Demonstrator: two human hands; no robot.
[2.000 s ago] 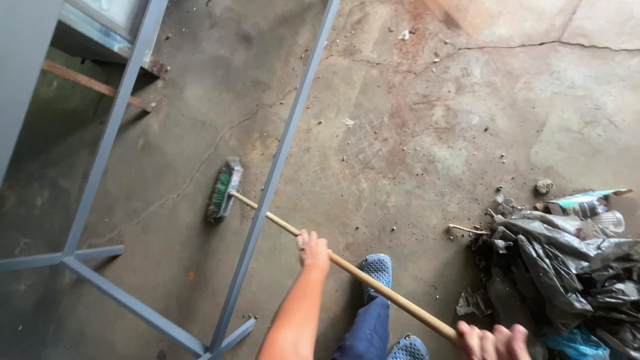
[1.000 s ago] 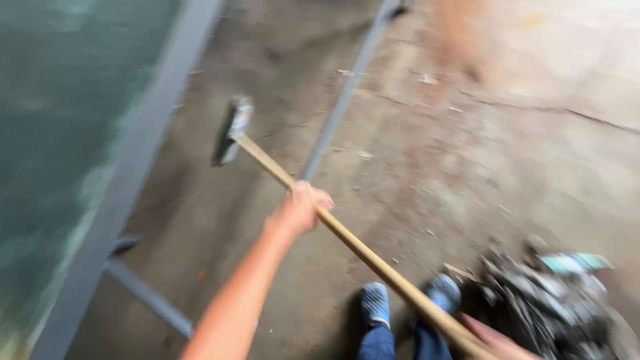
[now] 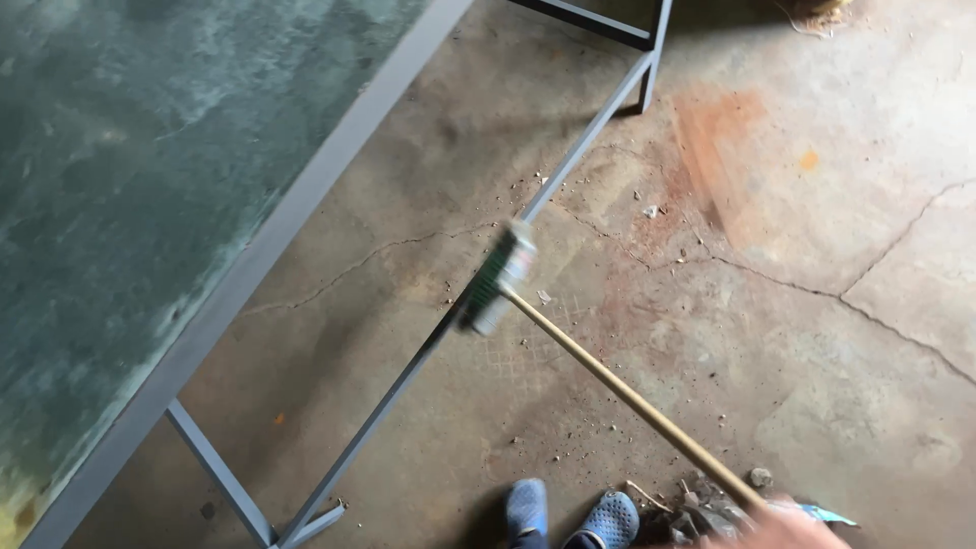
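Observation:
One blurred hand, apparently my right hand (image 3: 785, 526), is at the bottom right edge, closed around the wooden handle of a push broom (image 3: 633, 400). My left hand cannot be made out. From that grip the handle slants up and left to the broom head (image 3: 499, 278), which has green bristles and a pale back. The head is motion-blurred and overlaps the low grey metal bar (image 3: 381, 412) of a table frame; whether it touches the bar is unclear. Small debris (image 3: 650, 211) and crumbs lie on the concrete floor around it.
A table with a mottled green top (image 3: 152, 152) and grey metal edge (image 3: 305, 206) fills the left. Its legs and low bars stand on the cracked concrete floor (image 3: 839, 366). My blue clogs (image 3: 610, 518) and a crumpled black plastic bag (image 3: 705, 512) are at the bottom.
The broom head has moved from the floor beyond the low bar to over the bar. My left hand, earlier around the middle of the handle, has left it. The view has shifted strongly.

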